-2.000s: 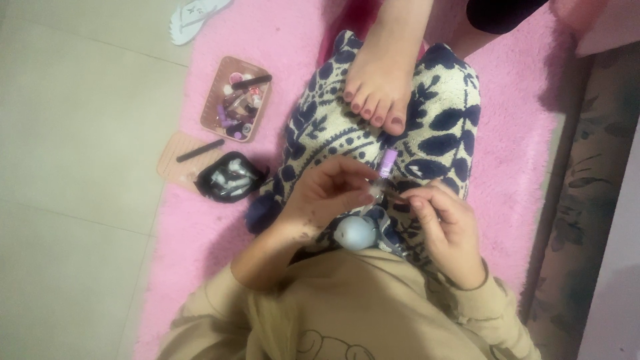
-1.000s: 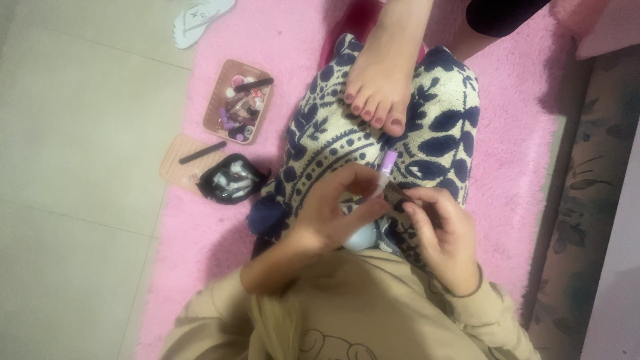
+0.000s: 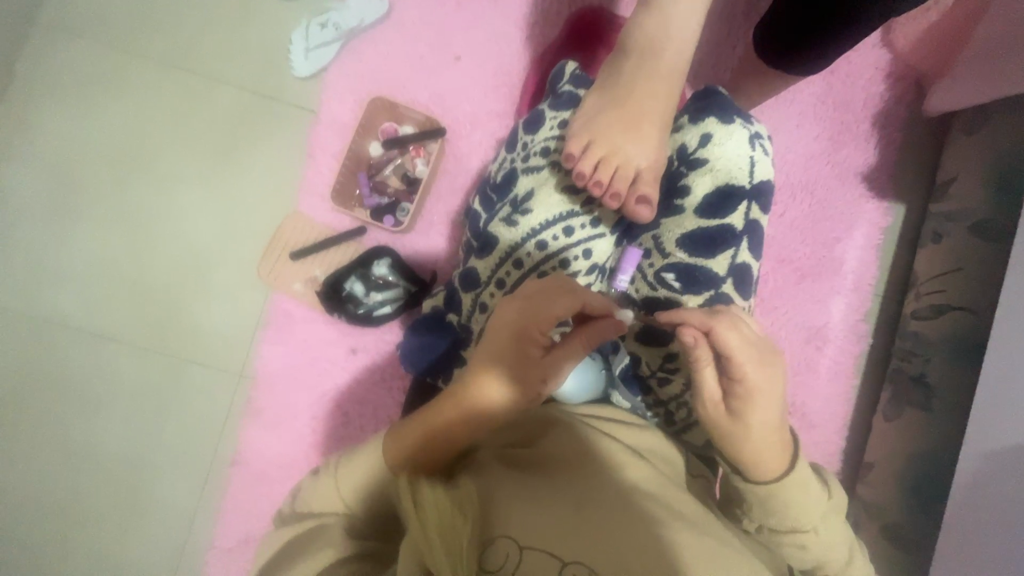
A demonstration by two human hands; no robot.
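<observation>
My left hand (image 3: 552, 336) pinches a small white tuft (image 3: 624, 317), seemingly cotton, between thumb and fingertips. Close on its right, my right hand (image 3: 732, 376) holds a thin stick (image 3: 650, 319) whose tip meets the tuft. A purple-capped bottle (image 3: 627, 268) rests on the blue and cream patterned towel (image 3: 712, 204) over my lap, just beyond my fingers. Another person's bare foot (image 3: 620, 144), with mauve-painted toenails, lies on the towel farther up. Below my left hand a pale blue rounded object (image 3: 582, 380) is partly hidden.
On the pink rug (image 3: 352, 384), a basket (image 3: 346, 172) holds several small bottles. Near it are a black pouch (image 3: 376, 288) with silvery contents and a peach ridged mat (image 3: 280, 256) bearing a dark nail file (image 3: 328, 242). A white flip-flop (image 3: 332, 36) lies at top left; a patterned upholstered edge (image 3: 920, 336) runs along the right.
My hands have shifted slightly over the lap, and the white tuft now shows clearly between my left fingertips. The foot, the basket and the pouch have stayed in place.
</observation>
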